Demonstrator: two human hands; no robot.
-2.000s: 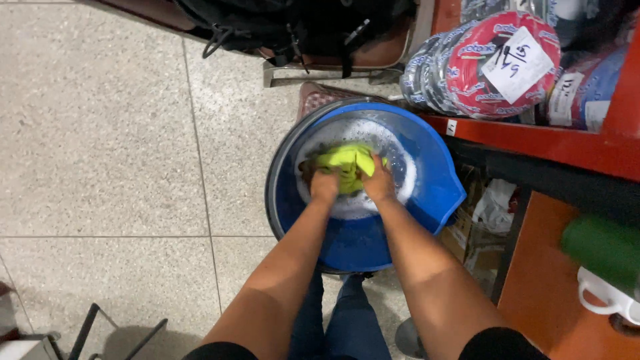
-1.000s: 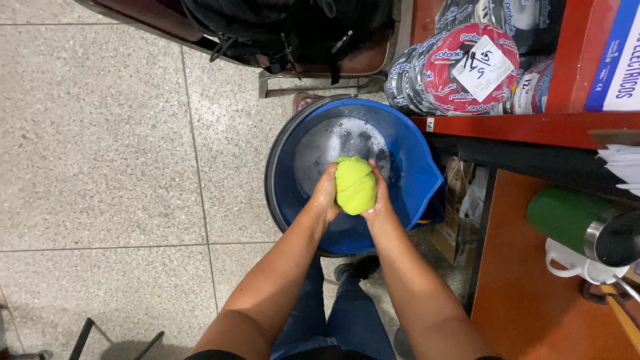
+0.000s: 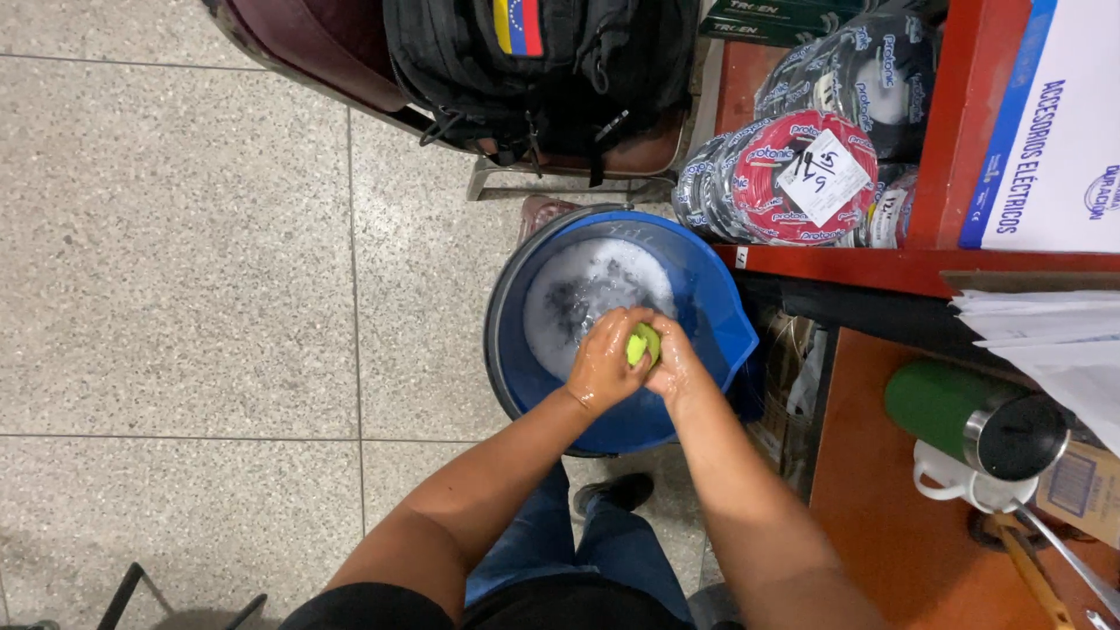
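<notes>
A yellow-green cloth (image 3: pixel 643 344) is balled up and squeezed between my two wet hands. My left hand (image 3: pixel 610 357) wraps its left side and my right hand (image 3: pixel 674 354) presses from the right, so most of the cloth is hidden. Both hands are over a blue plastic bucket (image 3: pixel 713 337) with a spout on its right side. Soapy water (image 3: pixel 569 293) with white foam lies inside the bucket, below and beyond the hands.
A black backpack (image 3: pixel 542 87) rests on a chair at the top. Wrapped wire coils (image 3: pixel 757 188) sit on a red shelf (image 3: pixel 840 267) at the right. Below it, a desk (image 3: pixel 862 525) holds a green tumbler (image 3: pixel 932 407), a white mug (image 3: pixel 941 477) and papers (image 3: pixel 1050 341).
The cloth was down in the foamy water, then lifted as a rounded bundle between both hands. Now the hands are closed tighter around it, covering more of it.
</notes>
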